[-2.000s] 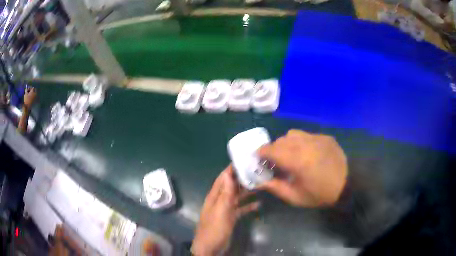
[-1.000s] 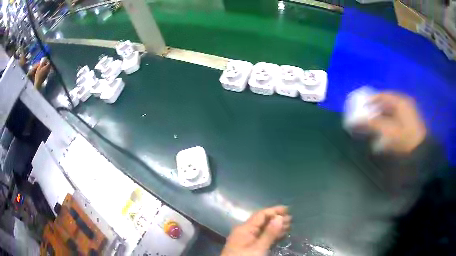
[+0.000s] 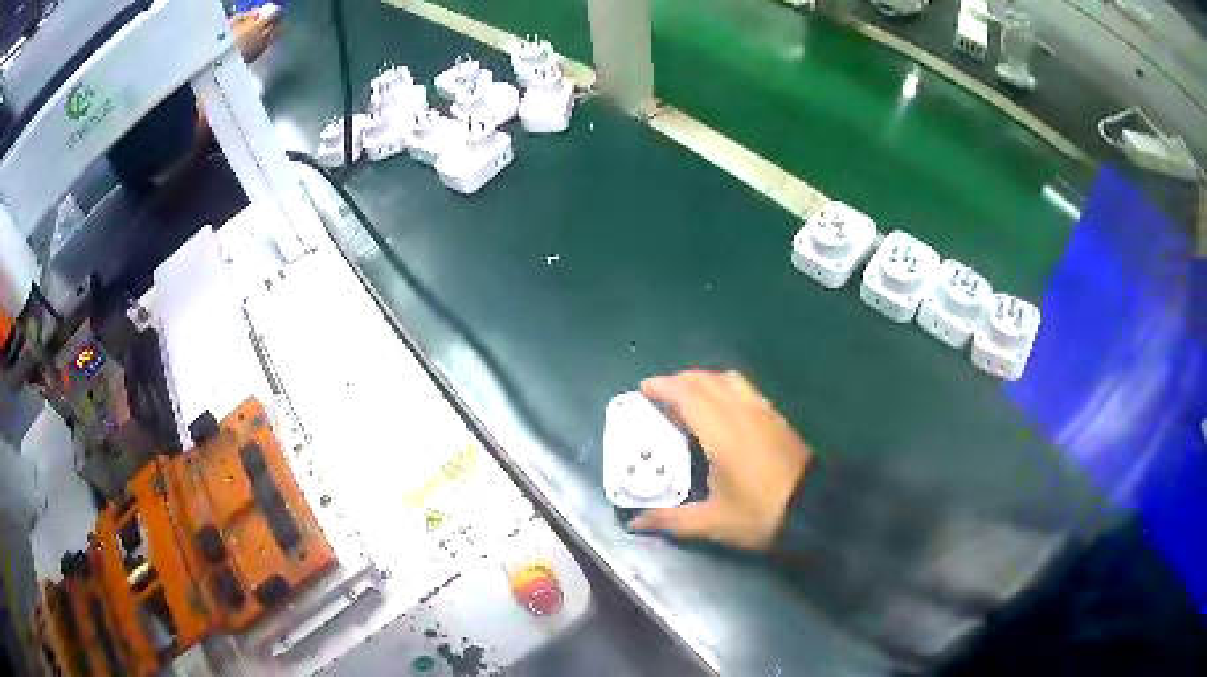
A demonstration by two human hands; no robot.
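My right hand [image 3: 728, 456] comes in from the right in a dark sleeve. Its fingers and thumb are closed around the sides of a white plug adapter [image 3: 646, 452] at the near edge of the dark green bench. The adapter's face with metal pins points up. Whether it is lifted off the bench I cannot tell. My left hand is not in view. A row of several white adapters [image 3: 901, 275] stands pins up along the bench's far side, to the right.
Several loose adapters [image 3: 474, 156] stand at the back left. The white machine table at left bears an open orange fixture [image 3: 265, 516] and a red emergency stop [image 3: 537, 590]. A blue mat [image 3: 1112, 357] is at right, a post [image 3: 621, 56] behind. Another person's hand [image 3: 252, 32] shows top left.
The view has turned left towards the machine. My right hand no longer holds the adapter it carried over the blue mat and now grips the one lying alone on the bench. My left hand has left the picture.
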